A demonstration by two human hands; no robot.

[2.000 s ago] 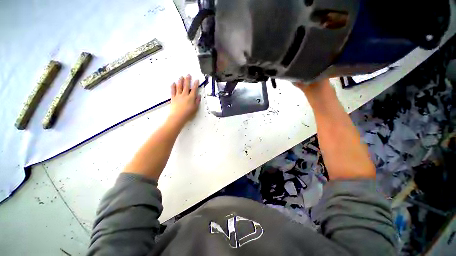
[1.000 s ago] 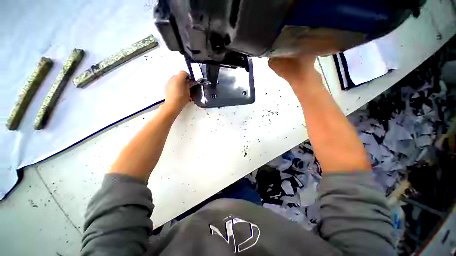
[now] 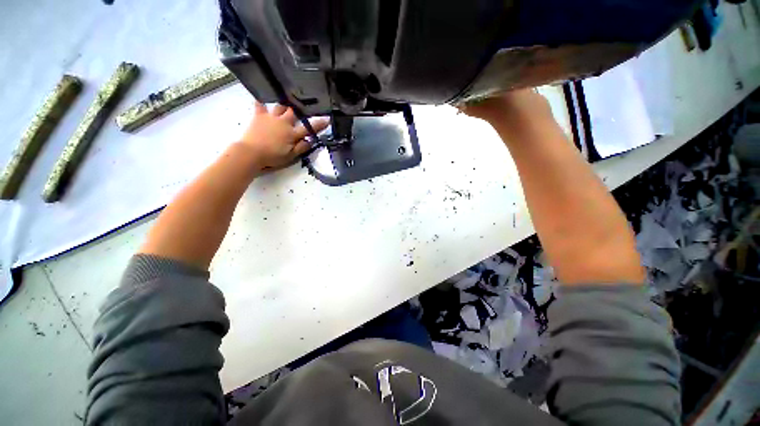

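Note:
The straight-knife cutting machine [image 3: 358, 50], with a dark grey and blue motor body, fills the top centre. Its grey base plate [image 3: 367, 154] shows on the white table, with thin upright metal parts at its left side. The white fabric lay [image 3: 167, 166] is at the left, its dark edge running up to the machine. My left hand [image 3: 279, 137] lies flat on the lay's edge, fingers apart, just left of the base plate and guard. My right hand [image 3: 504, 104] is under the motor body; its fingers are hidden behind the machine, so its grip cannot be seen.
Three speckled greenish-tan bars [image 3: 92, 133] lie on the lay at the left. A pale stack with dark edges [image 3: 621, 116] lies right of my right forearm. Small blue pieces [image 3: 707, 29] show at the upper right. Scraps [image 3: 492, 308] cover the floor past the table edge.
The machine and base plate have moved left across the view. My left hand has moved left with them, from closed fingers at the guard to spread fingers on the lay. The bars sit further left.

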